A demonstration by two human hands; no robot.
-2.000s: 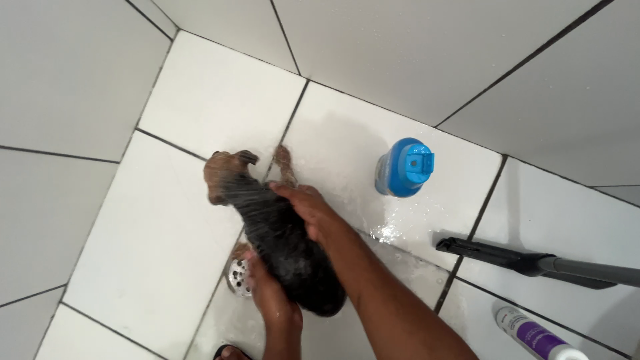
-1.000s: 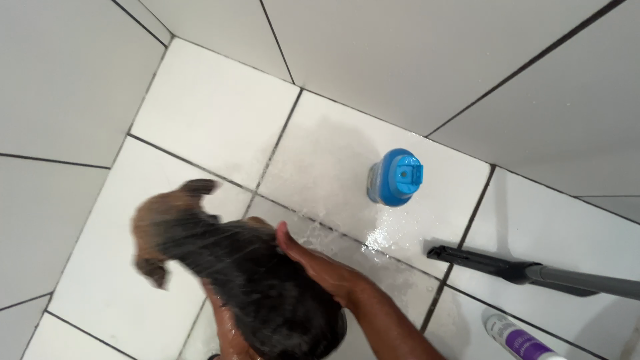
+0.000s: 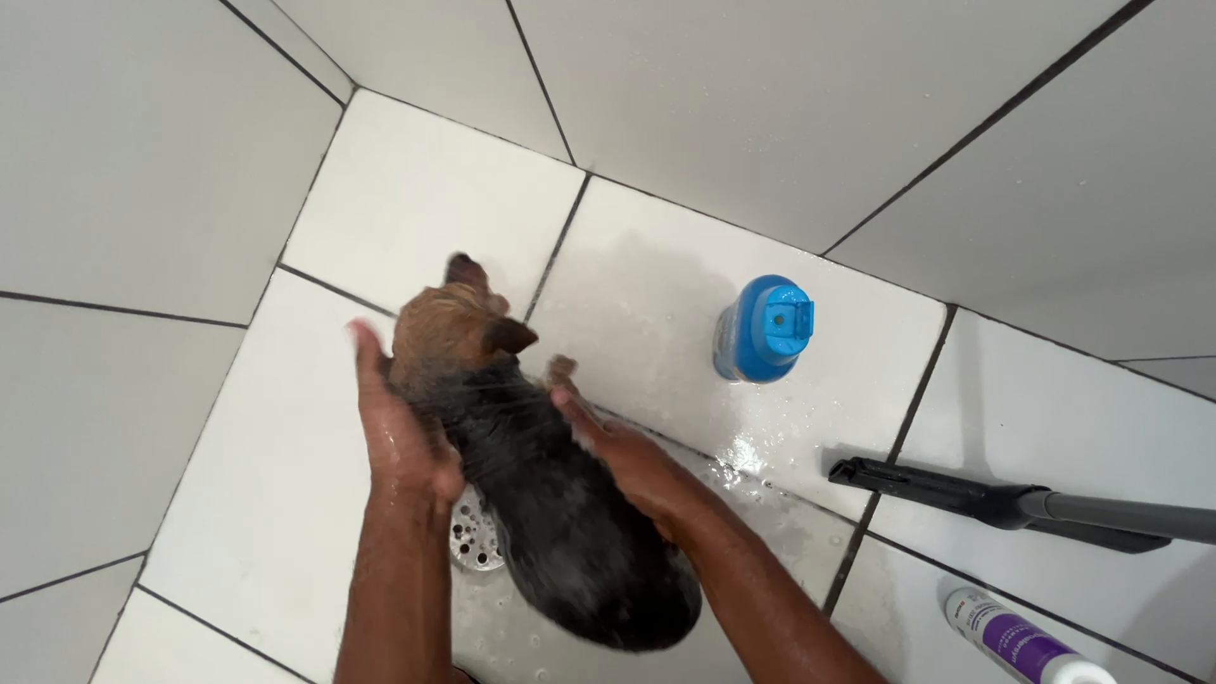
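A small wet dog (image 3: 560,503) with a black back and a brown head stands on the white floor tiles, its head toward the top left. Fine streaks of water fall over its neck and back. My left hand (image 3: 404,427) is against the left side of its neck and shoulder, thumb and fingers apart. Along its right side lies my right hand (image 3: 627,461), the fingertips near a front leg. Neither hand is closed around the dog. Its belly and most of its legs are hidden.
A blue bottle with a flip cap (image 3: 765,328) stands right of the dog. A black squeegee head on a grey pole (image 3: 988,499) and a white and purple bottle (image 3: 1021,641) are at the lower right. A round metal drain (image 3: 475,537) shows beside the dog. Tiled walls enclose the corner.
The dog's head, turned to the left a second ago, now points up and away. My left hand, mostly hidden under the dog then, is now beside its neck.
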